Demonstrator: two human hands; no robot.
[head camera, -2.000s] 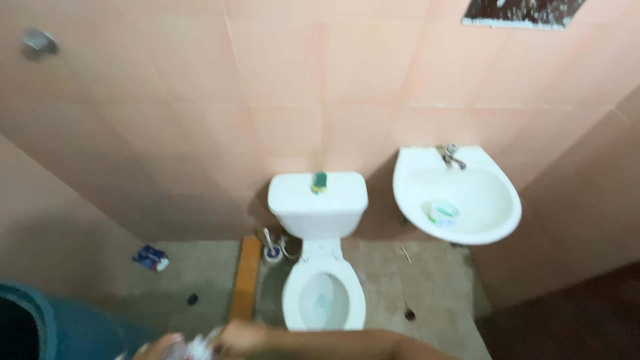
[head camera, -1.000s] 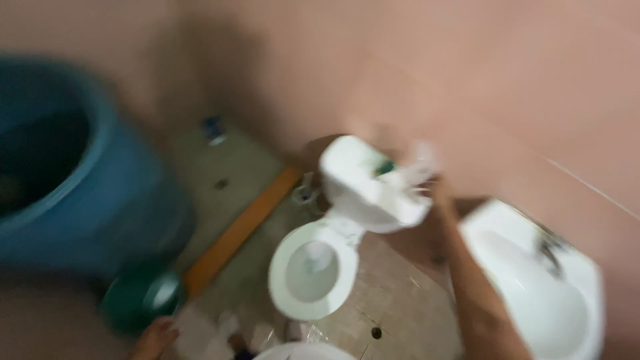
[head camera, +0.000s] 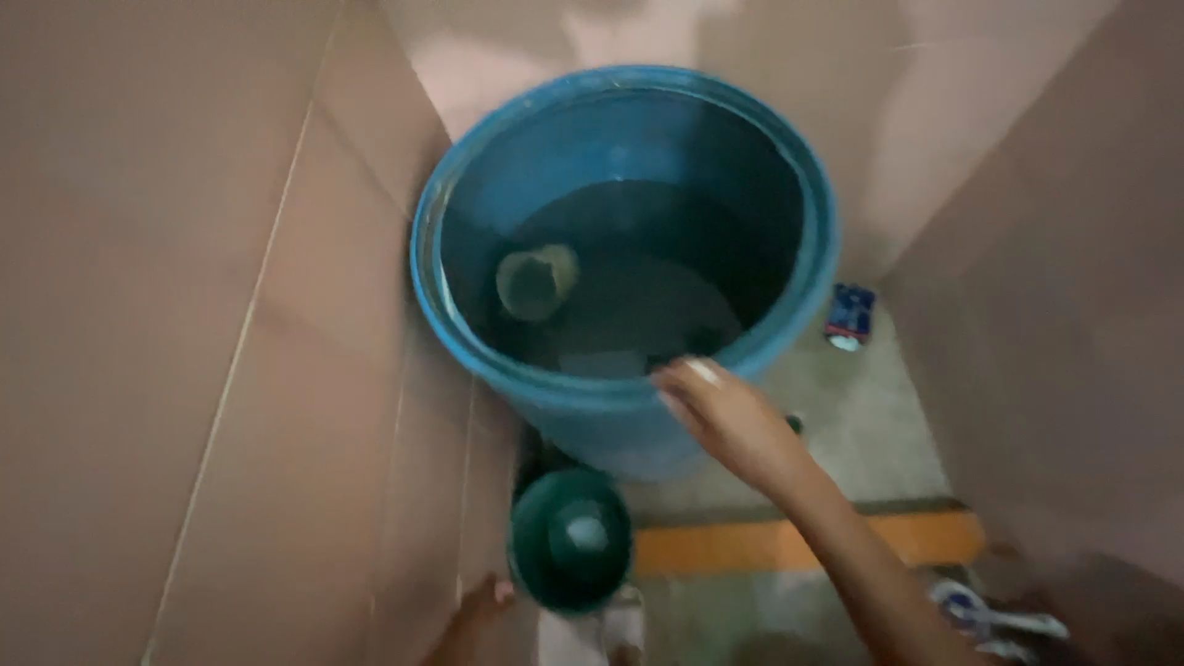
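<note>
A large blue plastic barrel (head camera: 629, 398) partly filled with water stands ahead of me. Inside it, on the left, a pale round scoop or dipper (head camera: 536, 282) sits in the water. My right hand (head camera: 708, 398) is over the barrel's near rim, its fingers bent and no object visible in them. Below the barrel is a green plastic bucket (head camera: 572, 541); my left hand (head camera: 495, 592) is at its lower left edge, fingertips on or near the rim. Most of the left hand's fingers are blurred or hidden, so its hold cannot be made out.
Tiled walls (head camera: 277, 324) rise close on the left and right. An orange ledge (head camera: 740, 548) crosses the floor below the barrel. A blue packet (head camera: 849, 316) lies on the floor at right, and a white-handled brush (head camera: 999, 618) is at the lower right.
The view has swung left to the barrel. My right hand, earlier at the toilet tank with a whitish thing, is now over the barrel's rim without it.
</note>
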